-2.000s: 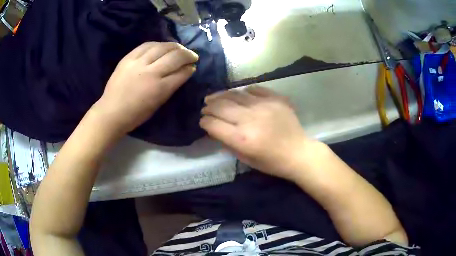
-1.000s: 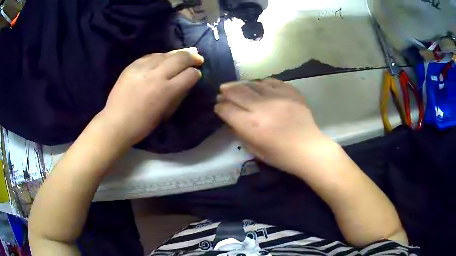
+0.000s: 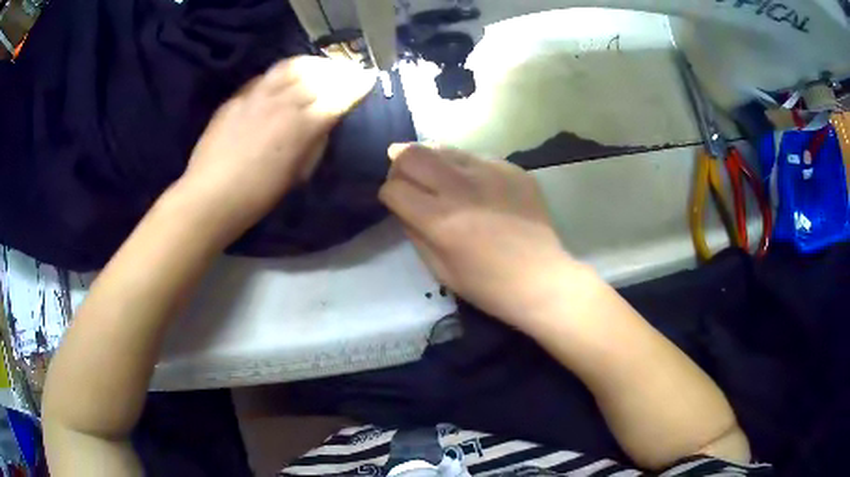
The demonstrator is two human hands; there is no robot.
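The dark garment [image 3: 102, 140] lies bunched over the left of the table and reaches under the sewing machine head [image 3: 596, 19]. My left hand [image 3: 270, 126] lies on the garment with its fingertips close to the lit presser foot [image 3: 387, 82]. My right hand [image 3: 466, 210] is at the garment's right edge, fingers bent and fingertips together at the cloth. The cloth under both hands is mostly hidden, and I cannot tell if a small piece is held.
Snips with yellow and red handles [image 3: 716, 200] lie on the right of the machine bed [image 3: 624, 191]. A blue tray [image 3: 809, 200] is beyond them. More dark cloth [image 3: 671, 326] covers the lap and right front edge. A ruler strip [image 3: 308, 363] runs along the table's front edge.
My left hand has moved up towards the presser foot. My right hand has shifted slightly left since a second ago. The view has tilted, showing more of the machine head.
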